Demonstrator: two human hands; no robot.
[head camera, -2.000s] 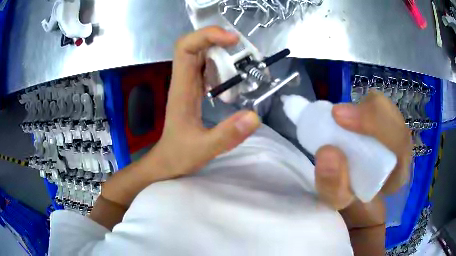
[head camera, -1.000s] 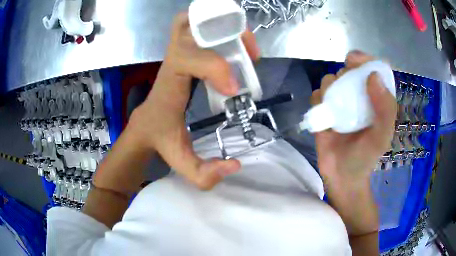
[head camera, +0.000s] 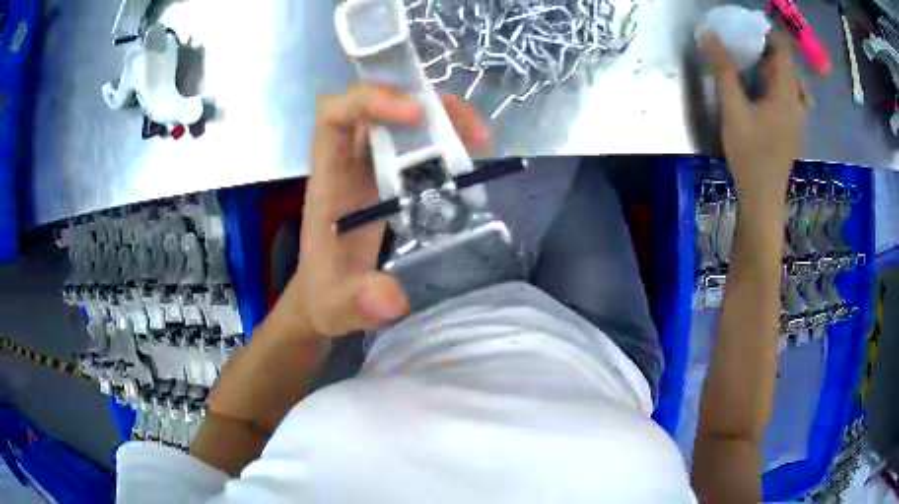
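Note:
My left hand (head camera: 345, 226) holds a silver-white lever body (head camera: 419, 123) over my lap, its rectangular opening at the top. A black cross pin (head camera: 370, 216) sticks out on both sides. A coil spring sits at the pin's middle, and a wire bail (head camera: 503, 228) lies at the lower end. My right hand (head camera: 764, 108) is stretched to the bench at the right, its fingers around a white squeeze bottle (head camera: 734, 34); whether it still bears the bottle's weight cannot be told.
Loose wire bails (head camera: 532, 39) lie piled on the steel bench (head camera: 266, 108). An unfinished lever (head camera: 158, 84) lies at left, a pink-red tool (head camera: 800, 37) and thin white stick (head camera: 851, 59) at right. Blue bins (head camera: 248, 246) with rows of levers stand on both sides.
My right hand has moved the bottle away from the lever, up and right onto the bench. My left hand has shifted slightly left with the lever, and the bail's angle has changed.

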